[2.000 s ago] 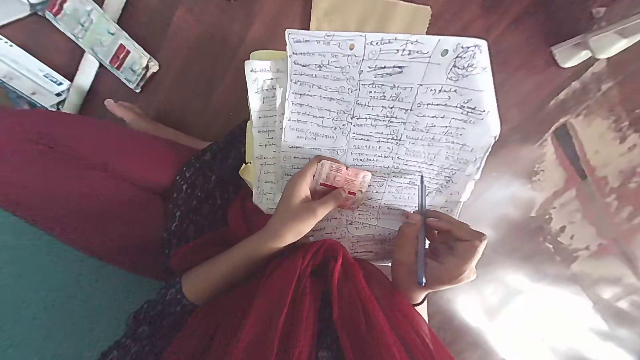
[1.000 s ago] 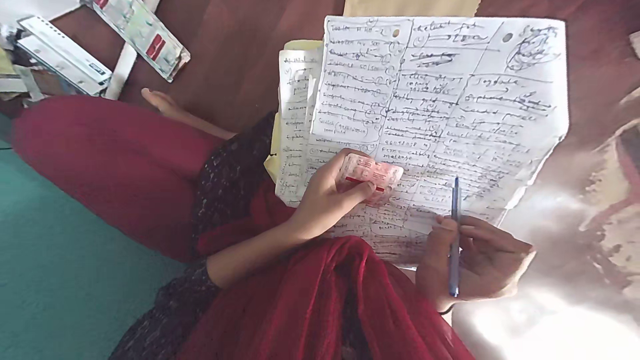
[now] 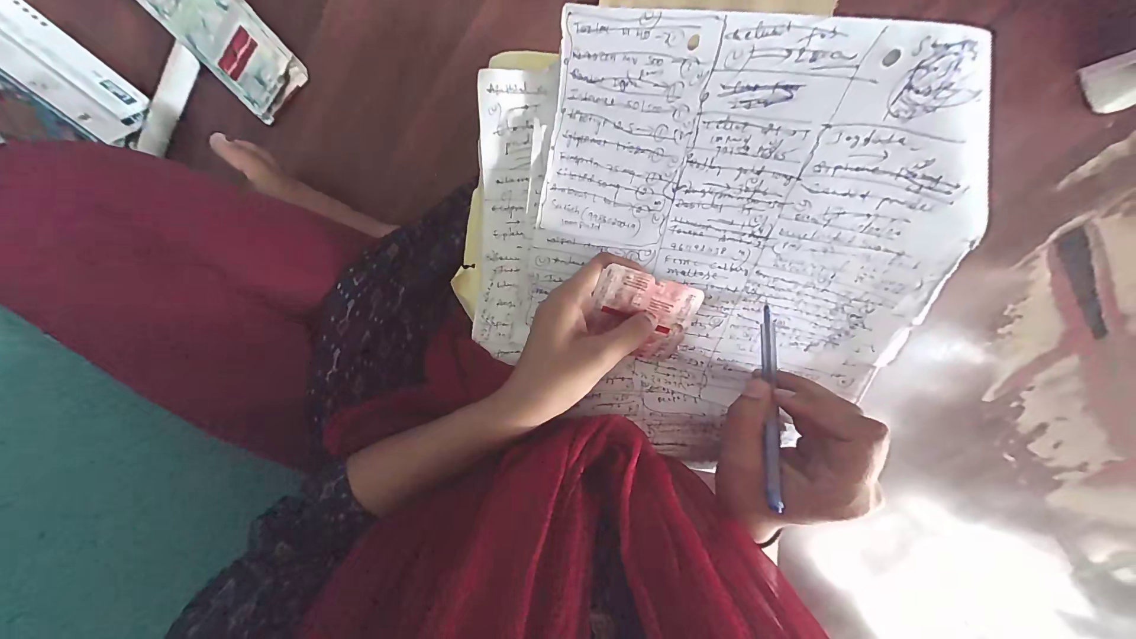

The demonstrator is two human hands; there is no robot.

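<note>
My left hand (image 3: pixel 577 342) pinches a red and silver blister pack (image 3: pixel 648 309), which bears print, over the lower left of the handwritten paper sheets (image 3: pixel 941 204). The thumb lies on top of the pack. In my right hand (image 3: pixel 808 453) is a slim blue pen (image 3: pixel 769 404), held upright in the view with one end toward the sheets' middle. The sheets carry columns of ink writing, many lines struck through. A smaller written slip (image 3: pixel 612 133) lies on their upper left, and more paper shows beneath at the left.
Cartons or packets with print (image 3: pixel 240 58) and a long white box (image 3: pixel 67 71) lie on the dark red-brown floor at upper left. A pale object (image 3: pixel 1109 84) is at the right edge. Bright glare covers the lower right. My red-clad leg (image 3: pixel 160 266) extends left.
Both hands keep their hold on the blister pack and the pen, with little plain change in pose. The view has shifted somewhat.
</note>
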